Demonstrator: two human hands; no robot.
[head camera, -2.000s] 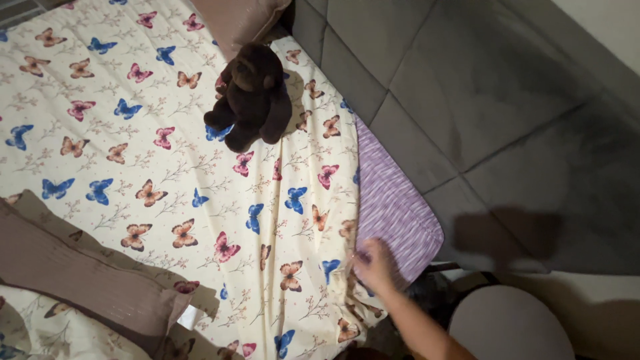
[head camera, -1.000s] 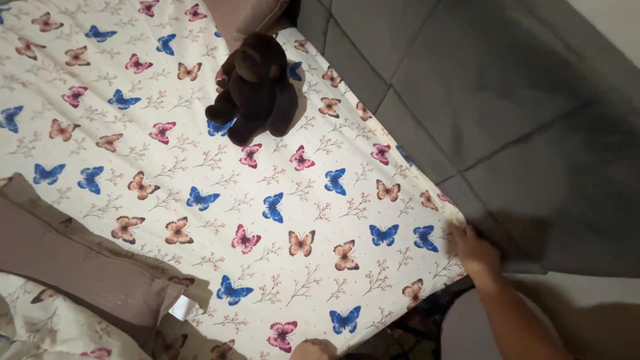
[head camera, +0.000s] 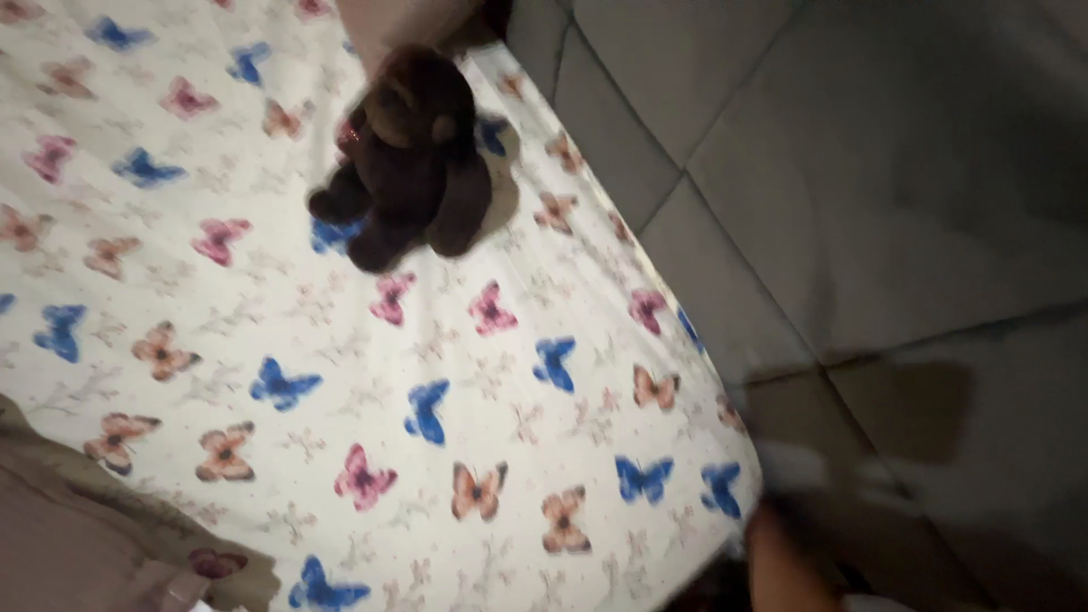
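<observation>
A cream fitted sheet printed with butterflies (head camera: 510, 399) covers the mattress, its corner at the lower right drawn over so that no purple mattress shows. Beside that corner is my right hand (head camera: 769, 518), blurred and dark, its fingers mostly hidden against or below the edge; whether it grips the sheet cannot be told. My left hand is out of the frame. A dark brown plush toy (head camera: 416, 161) sits on the sheet near the top middle.
A grey upholstered headboard with stitched diamond seams (head camera: 731, 212) runs along the right side of the bed. A brownish pillow (head camera: 408, 30) lies at the top, and another brownish cushion or pillow (head camera: 76, 518) lies at the lower left.
The sheet, gathered back with purple mattress bare two seconds ago, now covers the corner. My right hand has moved from on top of the corner to below it. The left hand has left the view.
</observation>
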